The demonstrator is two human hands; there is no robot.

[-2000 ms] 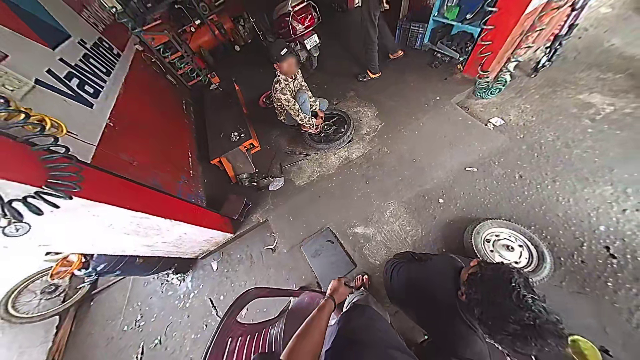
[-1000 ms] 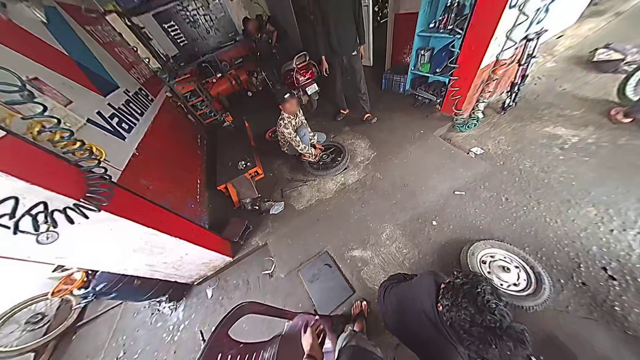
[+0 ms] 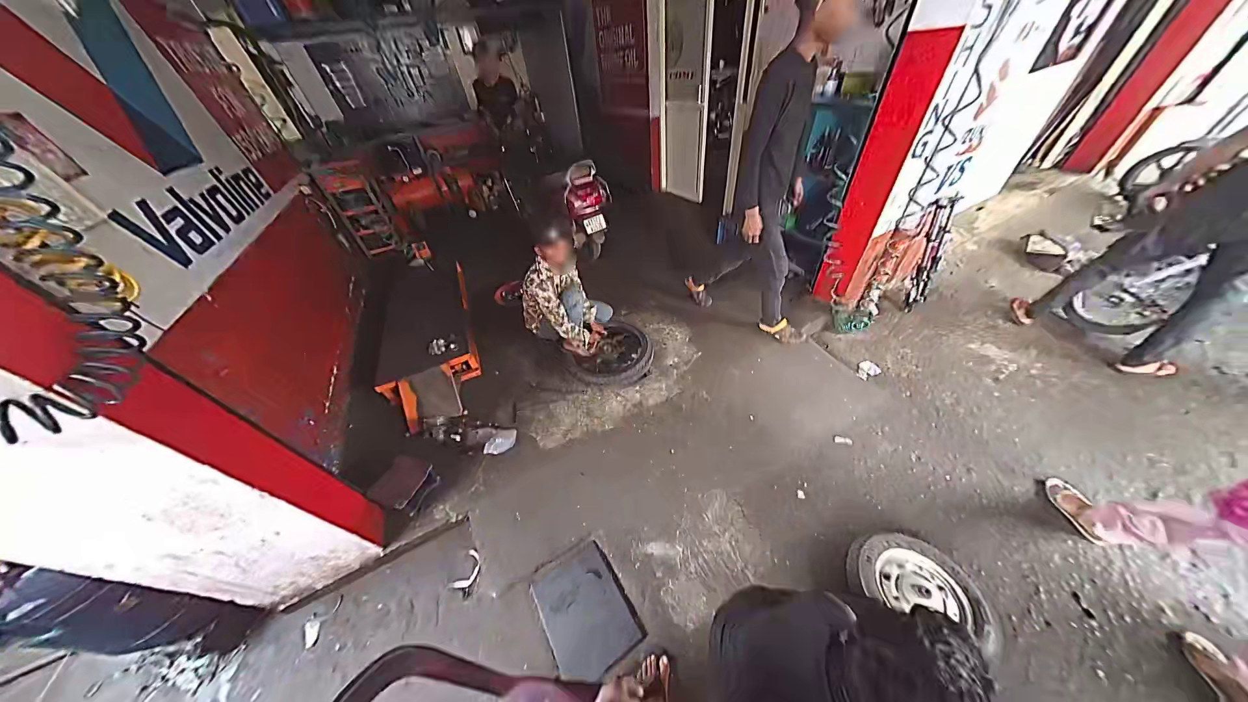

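Neither of my hands can be made out. At the bottom edge, a blurred patch of skin (image 3: pixel 619 690) lies beside a sandalled foot (image 3: pixel 655 673); whose it is and whether it is a hand cannot be told. Left of it curves the back of a maroon plastic chair (image 3: pixel 419 663), partly cut off. A dark flat plate (image 3: pixel 587 612) lies on the ground above the foot. To the right, a person with dark curly hair and a dark top (image 3: pixel 785 643) bends low beside a wheel with a pale steel rim (image 3: pixel 921 585).
A person in a patterned shirt (image 3: pixel 551 302) squats with both hands at a tyre (image 3: pixel 619 353). A person in dark clothes (image 3: pixel 775 146) stands near the red pillar (image 3: pixel 892 146). Left are an orange-edged ramp (image 3: pixel 419 322) and coiled hoses (image 3: pixel 97 341). Legs and feet appear at right.
The view has tilted up. The arm and hand seen lower down earlier no longer show plainly. The standing person in dark clothes has moved rightward toward the red pillar. The squatting person remains at the tyre.
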